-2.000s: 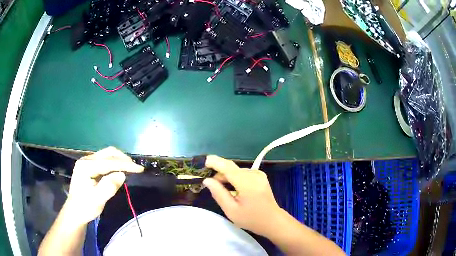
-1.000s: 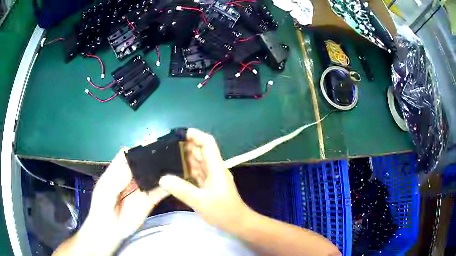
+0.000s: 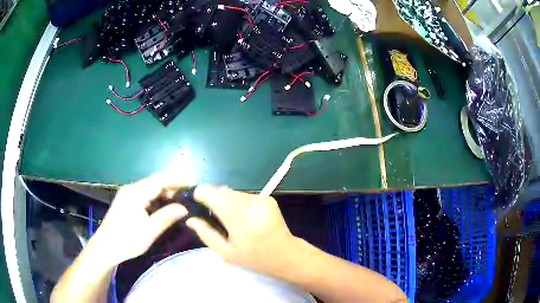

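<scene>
My left hand (image 3: pixel 133 222) and my right hand (image 3: pixel 246 222) meet at the front edge of the bench. Both hold a black battery holder (image 3: pixel 204 213), mostly hidden by the fingers. A black cover (image 3: pixel 186 193) shows at a right fingertip, hard to tell from the holder. A cream adhesive strip (image 3: pixel 320 146) runs from the tape roll (image 3: pixel 387 106) with a bend and passes behind my right hand; its end is hidden.
Battery holders (image 3: pixel 260 47) with red leads are heaped at the back; one (image 3: pixel 166 93) lies nearer. A yellow bundle (image 3: pixel 403 65) is above the roll. A shiny bag (image 3: pixel 497 118) hangs at the right edge. A blue crate (image 3: pixel 385 237) stands below.
The holder, edge-on two seconds ago and showing its flat black face one second ago, is now tilted and mostly covered by both hands. The strip has gone from nearly straight to bent.
</scene>
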